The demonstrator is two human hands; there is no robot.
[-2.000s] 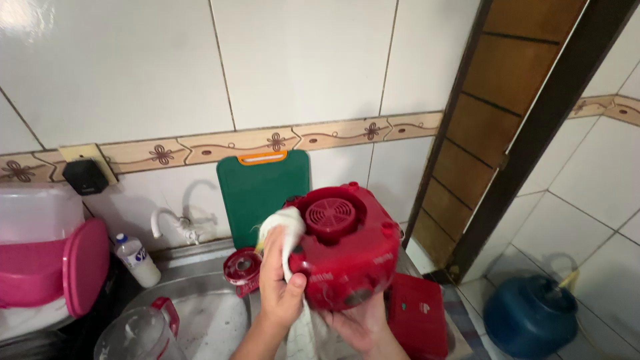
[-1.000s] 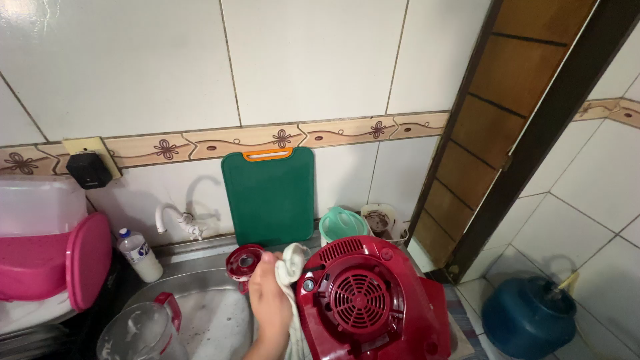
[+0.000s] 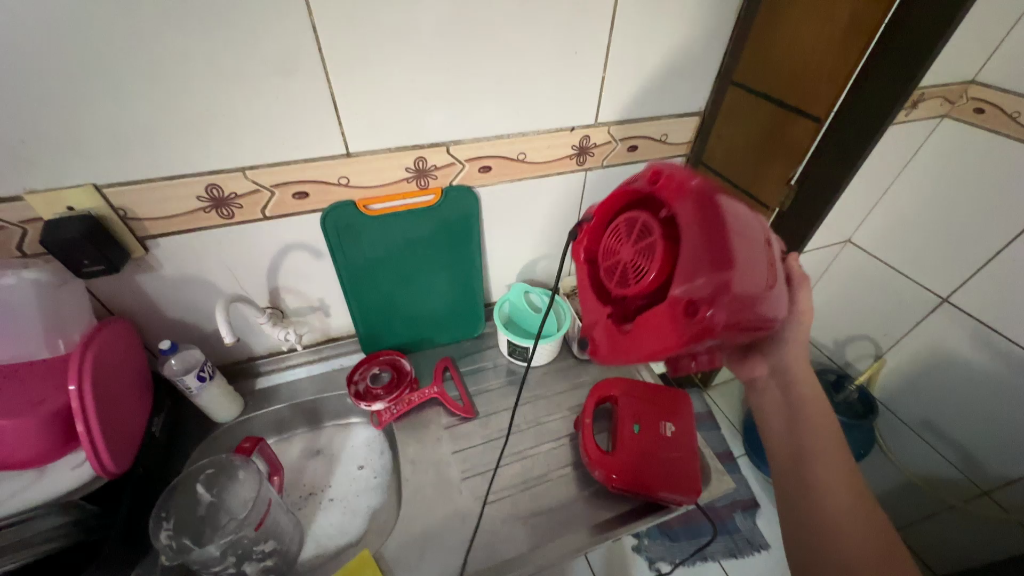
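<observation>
My right hand grips a red plastic blender motor base and holds it up, tilted, above the right part of the steel drainboard. The round vent of its underside faces left, and a black cord hangs down from it. My left hand is out of view. Below the base a red sandwich maker lies on the drainboard. Red blender parts, one round and one with a handle, lie at the sink's rim. A clear jug with a red handle and suds on it is at the sink's left.
A green cutting board leans on the tiled wall beside a mint and white container. At left are a white tap, a plastic bottle and pink plastic ware. A blue gas cylinder stands on the floor at right.
The blender base has been raised and turned, so its vent faces left. My left hand, earlier holding a white cloth, has left the view with the cloth. The sandwich maker now shows fully.
</observation>
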